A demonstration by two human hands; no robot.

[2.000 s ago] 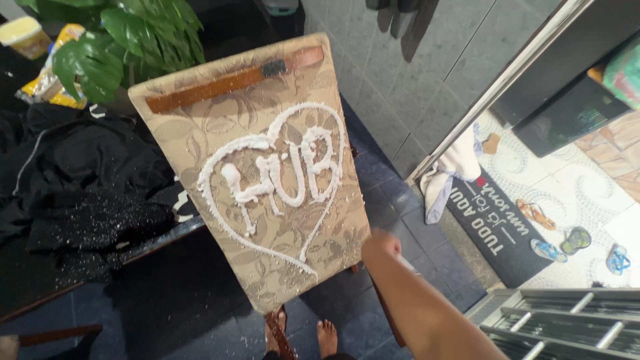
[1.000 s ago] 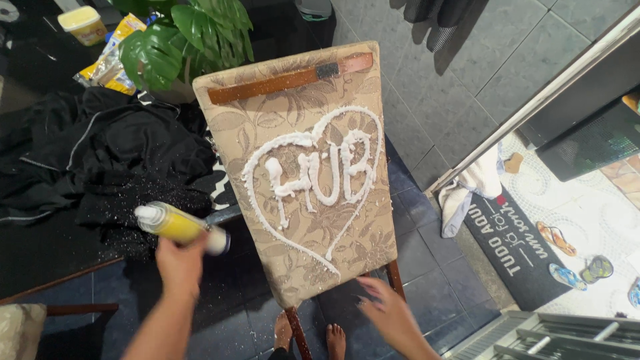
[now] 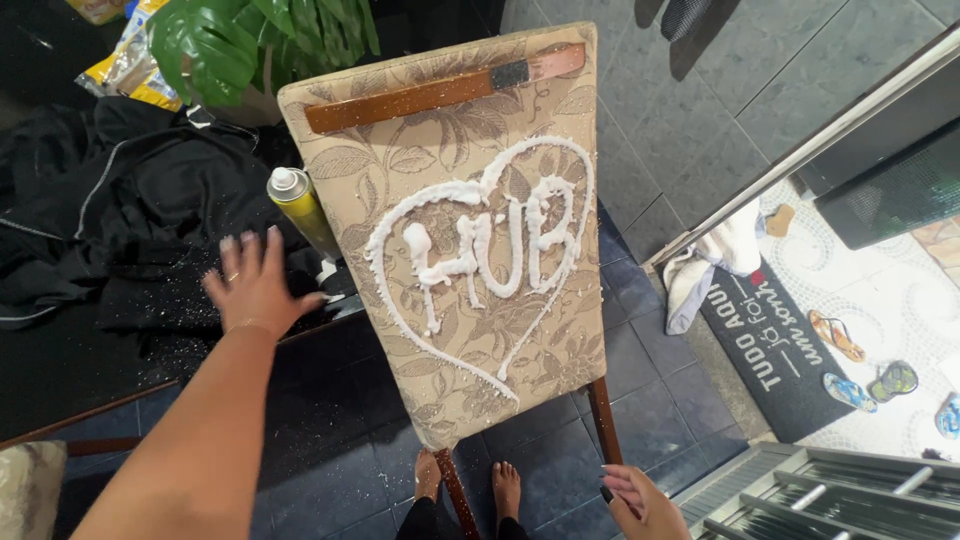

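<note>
My left hand (image 3: 259, 289) is spread over black cloth (image 3: 161, 180) on the dark table and holds nothing. Just above its fingers stands a yellow spray can (image 3: 300, 206) with a white nozzle, against the left edge of a chair's floral upholstered backrest (image 3: 465, 352). White foam (image 3: 517, 255) on the fabric forms a heart around the letters HUB. Along the backrest's top lies a brown strap-like strip (image 3: 405, 99) with a dark band and a pinkish end. At the lower right, my right hand (image 3: 637, 501), fingers loosely curled and empty, is beside the chair's wooden leg (image 3: 604, 420).
A green-leaved plant (image 3: 217, 45) and a yellow packet (image 3: 142, 75) are at the table's back. A metal ladder-like frame (image 3: 840, 495) is at the lower right. Beyond it lie a doormat (image 3: 780, 352), sandals (image 3: 836, 335) and a white cloth (image 3: 694, 277). My bare feet (image 3: 506, 484) are below the chair.
One second ago my left hand held the yellow can off the backrest's left side; now the can stands released on the table. My right hand has moved lower, away from the backrest.
</note>
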